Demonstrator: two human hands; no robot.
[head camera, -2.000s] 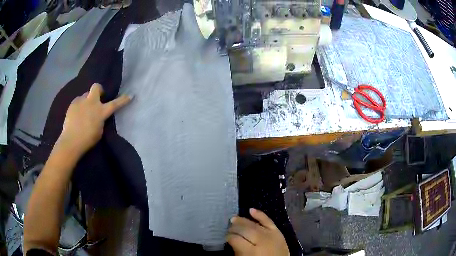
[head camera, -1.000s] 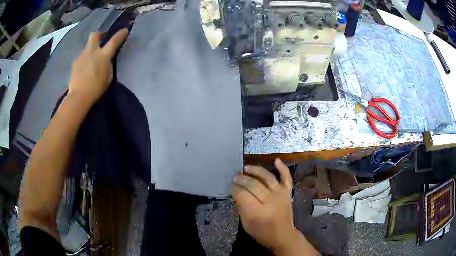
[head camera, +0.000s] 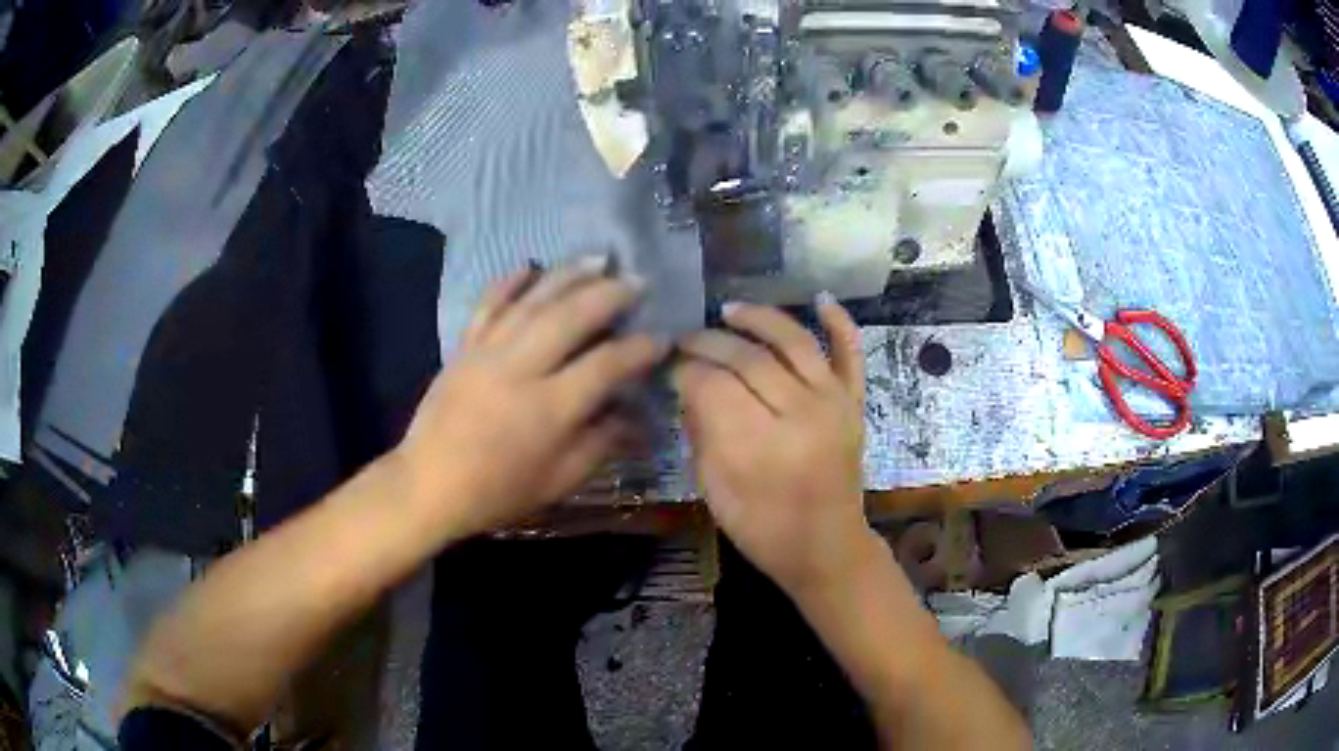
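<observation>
The grey panel (head camera: 507, 176) lies left of the cream overlock machine (head camera: 881, 162), its upper part beside the dark presser foot area (head camera: 727, 191). My left hand (head camera: 536, 389) lies palm down on the panel's lower part, fingers spread and slightly blurred. My right hand (head camera: 771, 418) is at the panel's right edge, just in front of the machine, fingertips at the cloth. The lower end of the panel is mostly hidden under my hands. A black panel (head camera: 397, 294) shows along the grey panel's left side.
Overlapping grey cut pieces (head camera: 162, 235) and black ones lie on the left. Red-handled scissors (head camera: 1145, 374) lie right of the machine at the edge of a pale blue cloth (head camera: 1175, 220). A dark thread spool (head camera: 1057, 59) stands behind. The brown table edge (head camera: 969, 495) runs in front.
The grey panel has moved up and away past the presser foot. My left hand has come from the far left onto the panel. My right hand has moved up from the lap towards the machine.
</observation>
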